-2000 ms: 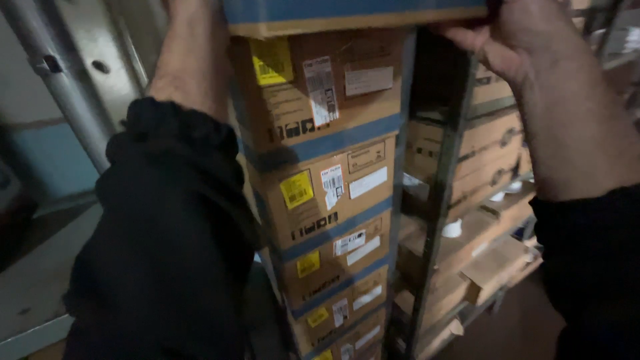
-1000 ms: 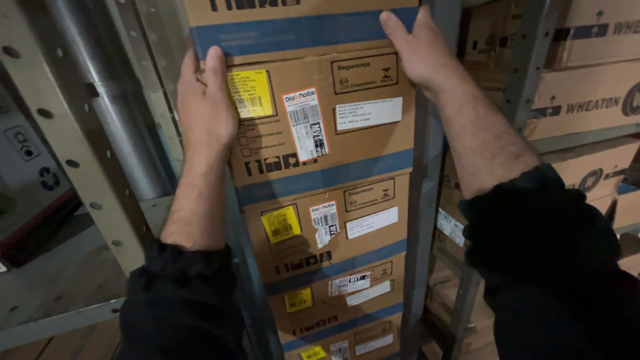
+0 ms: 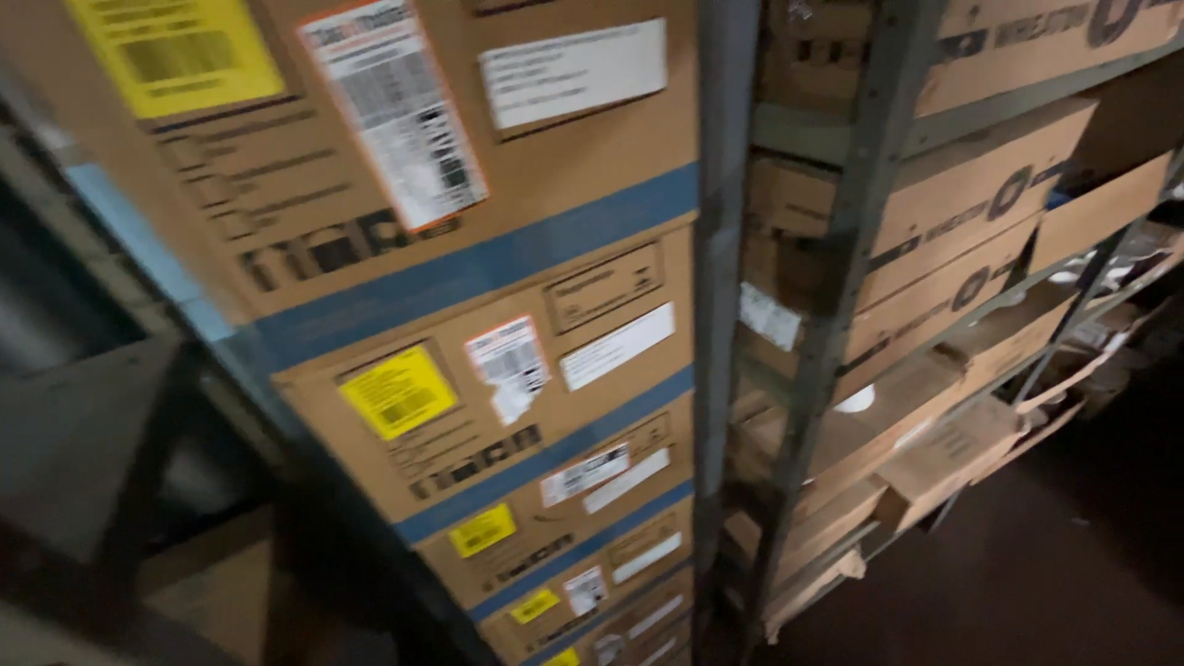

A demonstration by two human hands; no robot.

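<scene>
Neither of my hands shows in the head view at this moment. A tall stack of brown cardboard boxes fills the middle. The large upper cardboard box [image 3: 370, 166] carries yellow, orange-edged and white labels and a blue band along its bottom edge. Below it sits another cardboard box [image 3: 610, 277] with similar labels and blue band, and several more continue downward. The yellow label [image 3: 399, 390] on the second box is slightly blurred. The top of the stack lies outside the view.
A grey metal shelf upright [image 3: 846, 240] stands right of the stack. Behind it, shelves hold Wheaton cardboard boxes [image 3: 971, 213] and an open cardboard box [image 3: 953, 453]. Dark floor [image 3: 999, 564] shows at lower right. At left is a grey metal shelf [image 3: 83, 435], with a cardboard box [image 3: 208, 583] below.
Both hands, on the upper part of the stack one second ago, are out of view now. The view has shifted and tilted, with more of the right shelves showing.
</scene>
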